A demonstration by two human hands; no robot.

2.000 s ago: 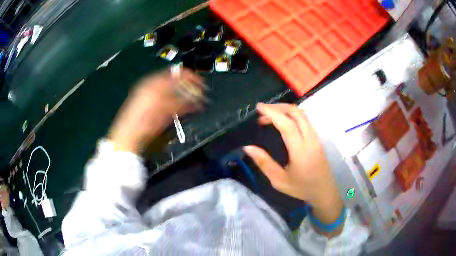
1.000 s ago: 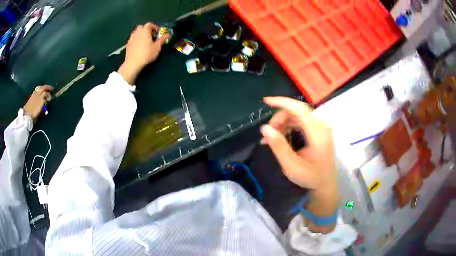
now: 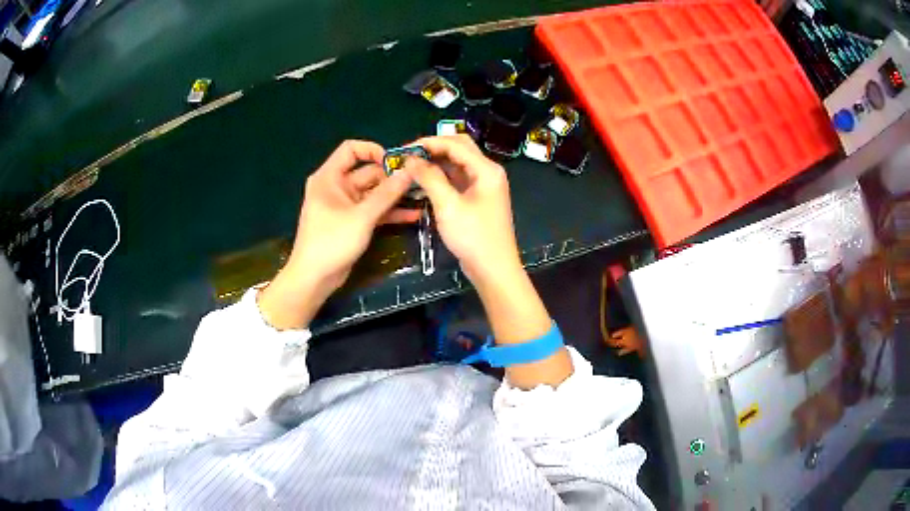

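My left hand (image 3: 339, 215) and my right hand (image 3: 464, 200) are together over the mat, both with fingers on one small watch case assembly (image 3: 396, 162). Its rim looks dark teal and its inside shows yellow; my fingers hide much of it. The tweezers (image 3: 428, 250) lie on the green mat below my right hand, partly covered by it. Several watch screen modules (image 3: 503, 138), black with some white and yellow backs showing, lie clustered beyond my right hand.
An orange-red blister tray (image 3: 688, 120) lies at the upper right. The white machine table (image 3: 669, 329) holds brown fixtures (image 3: 810, 331) and a blue stick (image 3: 748, 326). Amber tape (image 3: 244, 271) is on the mat. A white charger (image 3: 88, 332) lies left; one small unit (image 3: 199, 91) lies upper left.
My left hand has come back from the far side of the mat with a watch case. My right hand has moved left from the machine side and now holds it too. The view has shifted.
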